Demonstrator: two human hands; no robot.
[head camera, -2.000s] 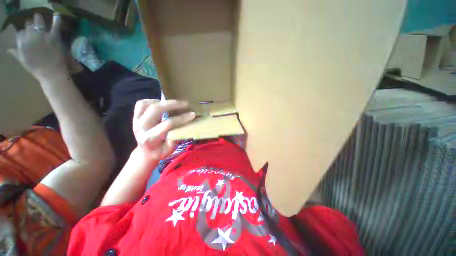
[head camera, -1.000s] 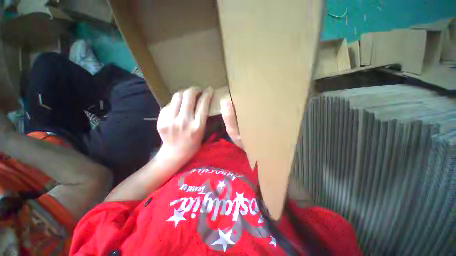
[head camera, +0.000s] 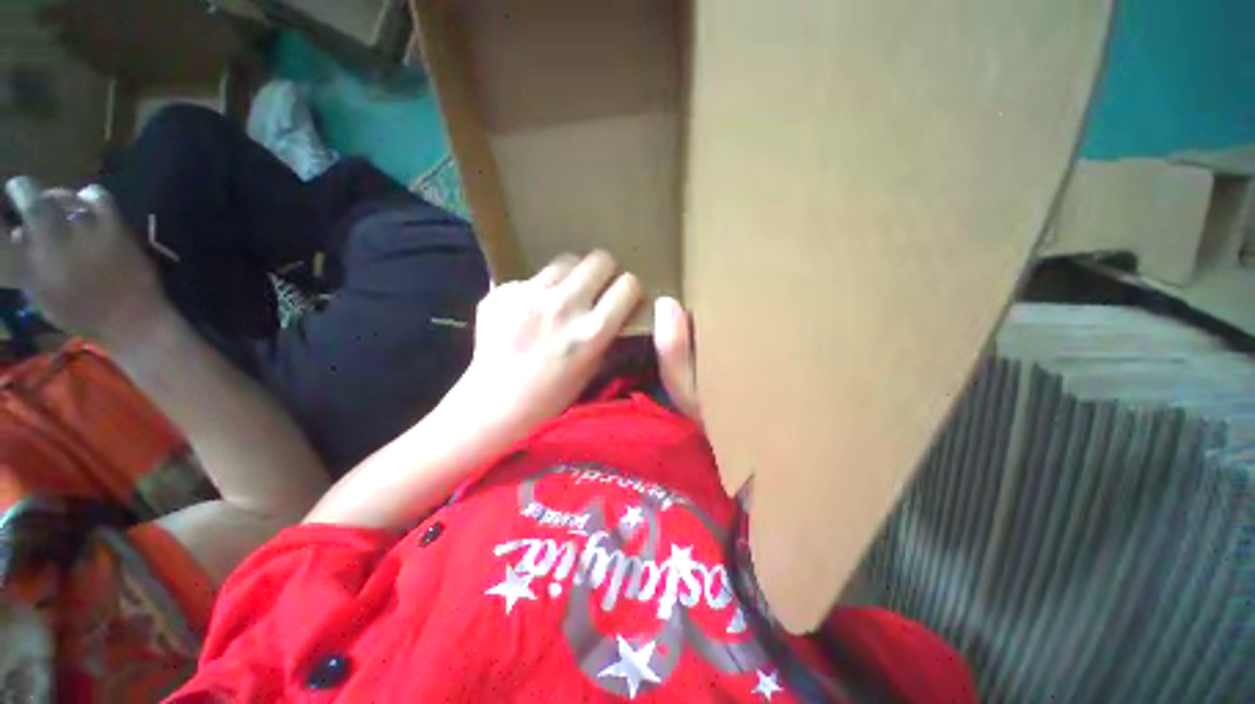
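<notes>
A tan cardboard box tray (head camera: 585, 179) lies in front of me, its near narrow end close to my chest. Its large lid panel (head camera: 881, 248) stands up on the right side and tapers to a rounded end near my shirt. My left hand (head camera: 551, 330) has its fingers curled over the near end wall of the tray. Of my right hand (head camera: 674, 360) only a finger or thumb shows at the tray's near right corner; the rest is hidden behind the lid panel.
A stack of blanks (head camera: 1087, 495) stands at my right. Folded boxes (head camera: 1129, 213) lie beyond it. A seated person in orange with dark trousers is close on my left, with an arm (head camera: 207, 399) reaching forward. More cardboard lies at the upper left on the green floor.
The near end flap, upright and loose two seconds ago, is now folded down. My left hand has moved onto that end. The lid panel swung narrower, then wide again; my right fingertip came into view.
</notes>
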